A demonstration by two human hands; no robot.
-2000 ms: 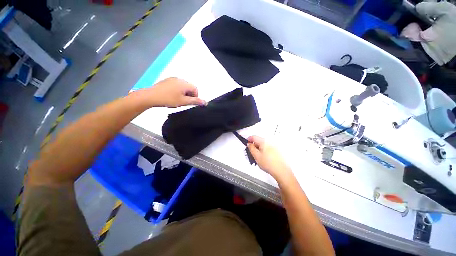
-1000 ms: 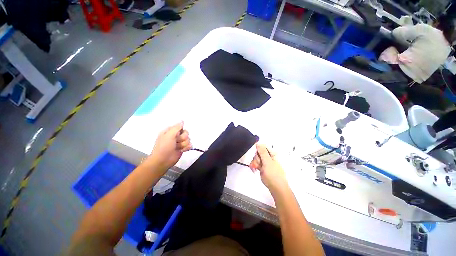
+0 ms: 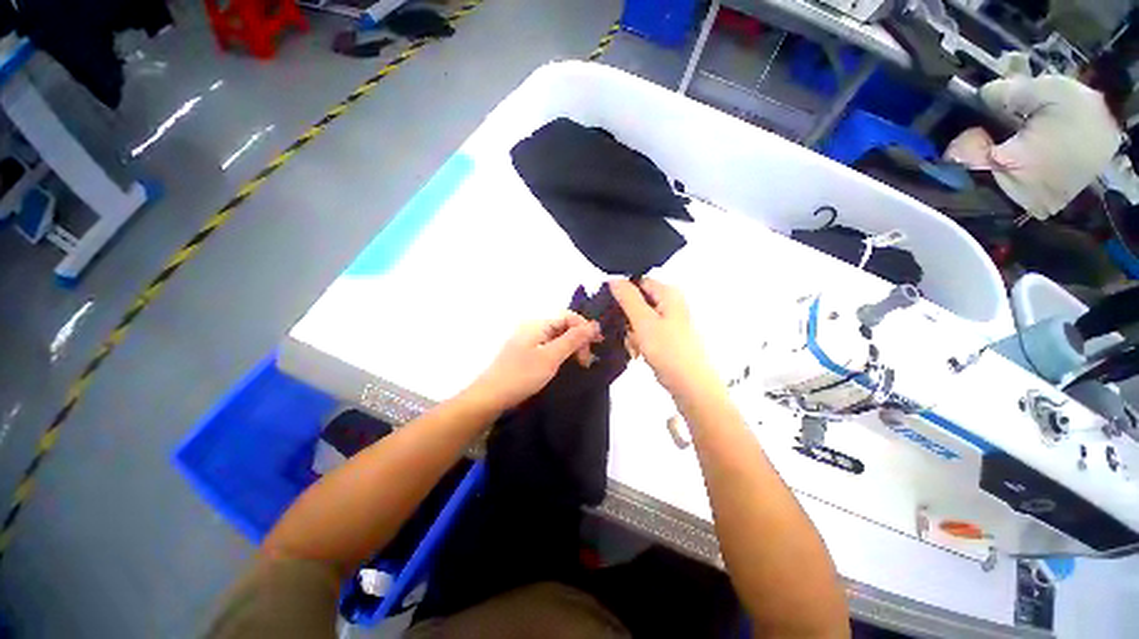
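Black fabric pieces hang from the table over its front edge toward my lap. My left hand pinches the upper end of this black cloth from the left. My right hand pinches the same cloth from the right, close to my left hand. The fingers hide part of the cloth's edge. Other black fabric panels lie flat on the white table beyond my hands.
The white sewing machine stands at the right, with an orange-red item beside it. A blue crate is below the table's left corner. A raised white rim borders the table's back. A person sits at the upper right.
The cloth has moved from a slanted position to hanging more upright over the table edge. My hands have come together at its top; before, they were apart, with a thin dark strip between them.
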